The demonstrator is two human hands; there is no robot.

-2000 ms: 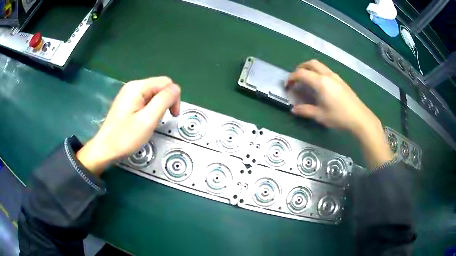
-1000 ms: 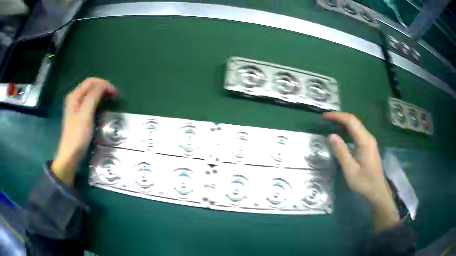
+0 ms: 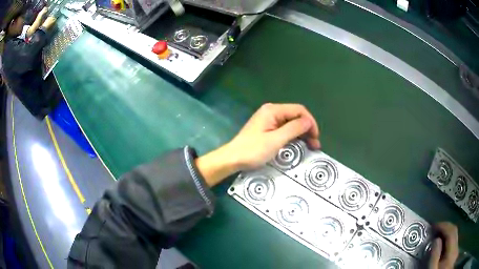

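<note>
Silver three-cavity fixtures lie edge to edge in two rows on the green surface; one far-row fixture (image 3: 337,184) and one near-row fixture (image 3: 310,216) show whole or nearly so. My left hand (image 3: 276,134) is over the left end of the far row, fingers curled down at its far edge; its grip is hidden. My right hand (image 3: 446,246) is at the right end of the far-row right fixture (image 3: 402,223), cut off by the frame; its grip is unclear. The near row's right fixture (image 3: 367,251) is cut off at the bottom. A separate fixture (image 3: 456,181) lies at far right.
A white-framed machine (image 3: 186,65) with a red button (image 3: 160,49) stands upper left, with ringed recesses inside. A pale metal strip (image 3: 367,50) curves along the far side. Another person (image 3: 26,63) works at far left, beside a blue object (image 3: 71,126) and grey floor.
The view has swung left, bringing in the machine and the other person. My left hand has come onto the far row's left end, and my right hand onto its right end.
</note>
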